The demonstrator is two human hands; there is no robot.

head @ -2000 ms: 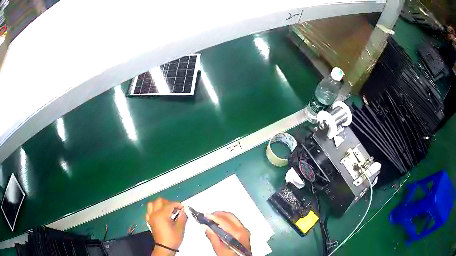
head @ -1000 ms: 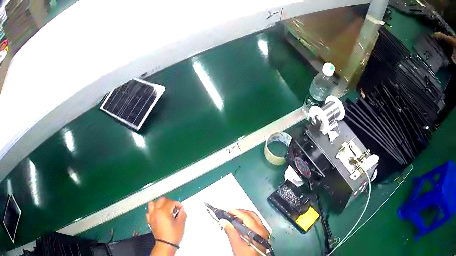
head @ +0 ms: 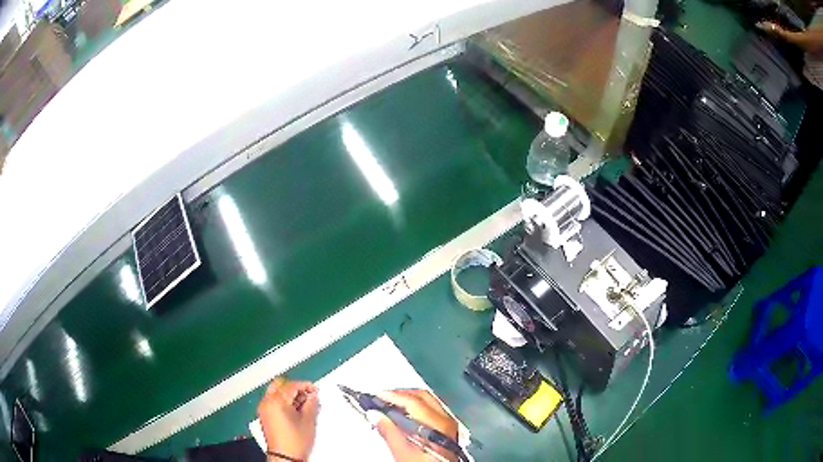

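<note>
My right hand (head: 417,422) holds a dark pen-like soldering iron (head: 390,413) over the white work pad (head: 365,379). The iron's thin tip points up and left, towards my left hand. My left hand (head: 287,417) is at the pad's left side with thumb and fingertips pinched together. A tiny thing seems to show at the fingertips, too small to tell. The tip and the left fingers are a short way apart.
A solar panel (head: 166,251) lies on the green conveyor (head: 307,217). Right of the pad are the iron stand with yellow sponge (head: 516,386), tape roll (head: 473,278), solder feeder (head: 587,307), reel (head: 556,213) and bottle (head: 548,155). Black parts (head: 704,171), a blue stool (head: 787,338) and a person's hand (head: 787,36) are beyond.
The panel on the conveyor has moved left and turned. The camera view has shifted a little. The iron stays in my right hand and my left fingers stay pinched.
</note>
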